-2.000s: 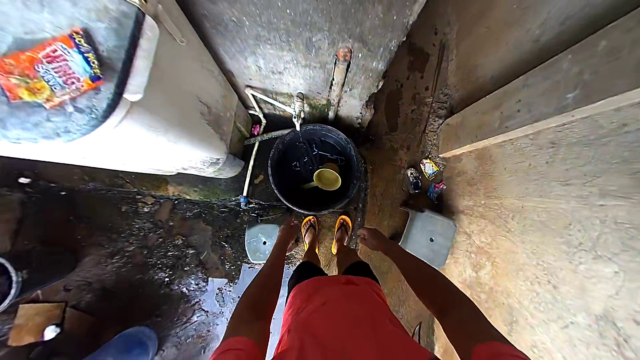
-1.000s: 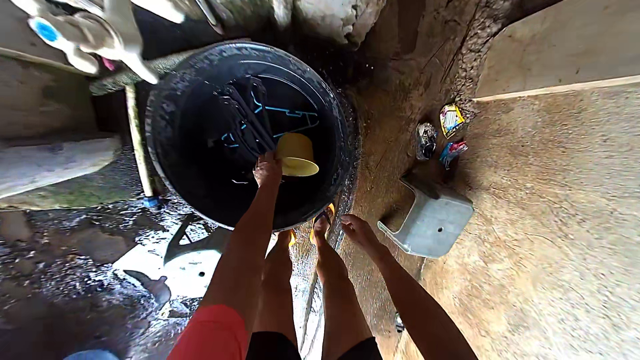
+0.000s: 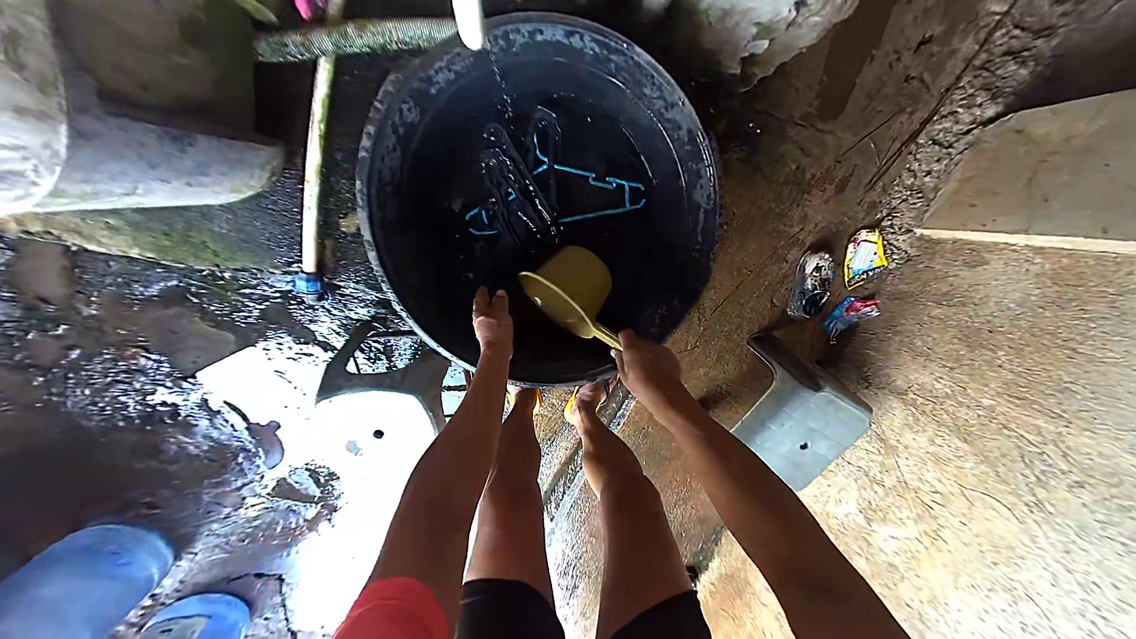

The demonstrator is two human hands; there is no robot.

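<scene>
A large round black tub (image 3: 701, 204) holds water, with blue hangers (image 3: 595, 177) and dark hangers (image 3: 510, 182) in it. My right hand (image 3: 648, 366) grips the handle of a yellow plastic dipper (image 3: 577, 280), which is tilted over the near part of the tub. To the left of the dipper, inside the near rim, my left hand (image 3: 493, 321) hangs with no object visible in it; its fingers look close together, but their exact pose is unclear. A thin stream of water falls from a white spout (image 3: 469, 22) at the tub's far side.
A grey plastic stool (image 3: 808, 426) is at the right, near crumpled wrappers (image 3: 861, 257). Another stool (image 3: 377, 435) stands on wet ground at the left. A white pipe (image 3: 315, 169) runs left of the tub. Blue containers (image 3: 89, 581) are at lower left, a concrete slab (image 3: 1038, 173) upper right.
The dipper was at my left hand one second ago; now my right hand has come over the tub and holds its handle. The view has moved closer to the tub since two seconds ago.
</scene>
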